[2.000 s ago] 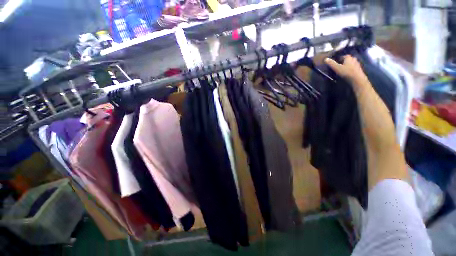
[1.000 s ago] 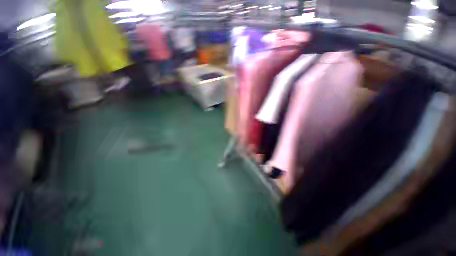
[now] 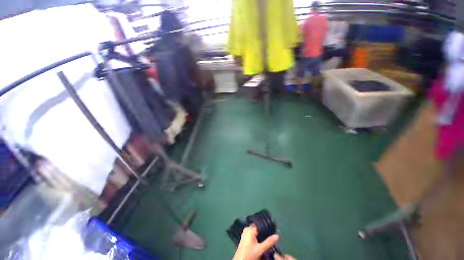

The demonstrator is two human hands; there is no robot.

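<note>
A bunch of black hangers point(image 3: 262, 223) shows at the bottom centre, low in front of me. My left hand point(image 3: 250, 246) is closed around the bunch, cut off by the bottom edge. Only a small part of what looks like my right hand point(image 3: 286, 257) shows at the bottom edge, close beside the bunch; its grip is hidden.
Clear poly bags point(image 3: 56, 233) lie by a blue crate point(image 3: 119, 241), lower left. A thin pole stand point(image 3: 94, 122) leans across the left, near a rail of dark garments point(image 3: 135, 96). Yellow garments point(image 3: 262, 38), a person point(image 3: 313, 38) and a white bin point(image 3: 356, 104) are behind.
The view has swung left, away from the full garment rail. The hand that was up at the rail is gone from there; hands and a bunch of black hangers now show low in front.
</note>
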